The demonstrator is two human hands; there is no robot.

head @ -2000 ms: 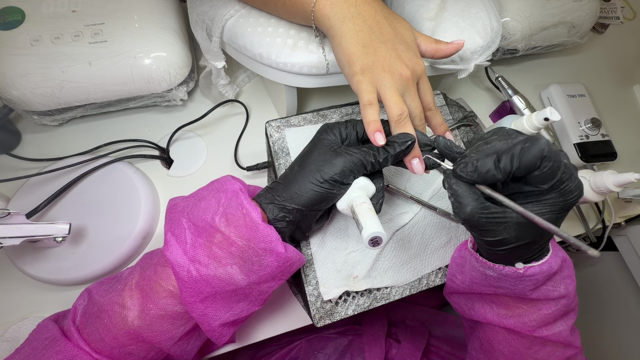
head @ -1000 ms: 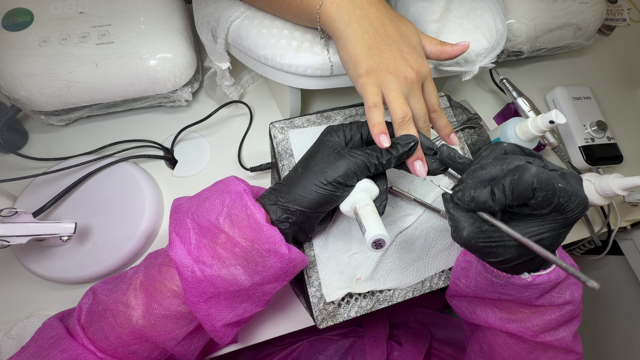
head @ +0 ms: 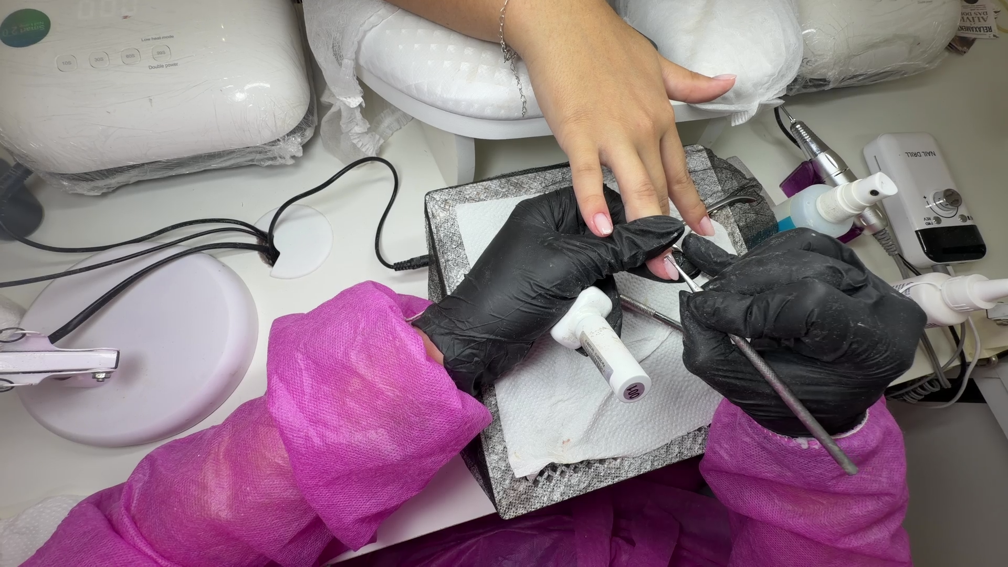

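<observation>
A person's hand (head: 614,118) reaches in from the top, palm down, over a padded hand rest. My left hand (head: 543,272), in a black glove, grips one of its middle fingers between thumb and fingers. A white bottle (head: 606,342) with a wide base lies below my left palm; whether my fingers hold it is hidden. My right hand (head: 803,323), also gloved, holds a thin metal manicure tool (head: 791,402) like a pen, its tip at the nail of that finger. Another metal tool (head: 650,312) lies on the white paper towel (head: 567,409), partly hidden by my hands.
The towel covers a glittery silver-black box (head: 512,488). To the right are a spray bottle (head: 835,206), a nail drill handpiece (head: 827,161), its control unit (head: 929,197) and a white bottle (head: 953,298). A round lamp base (head: 157,339), black cables and a plastic-wrapped white device (head: 157,87) stand left.
The tool in my right hand has shifted slightly at the fingertip. My left hand keeps its grip on the person's finger.
</observation>
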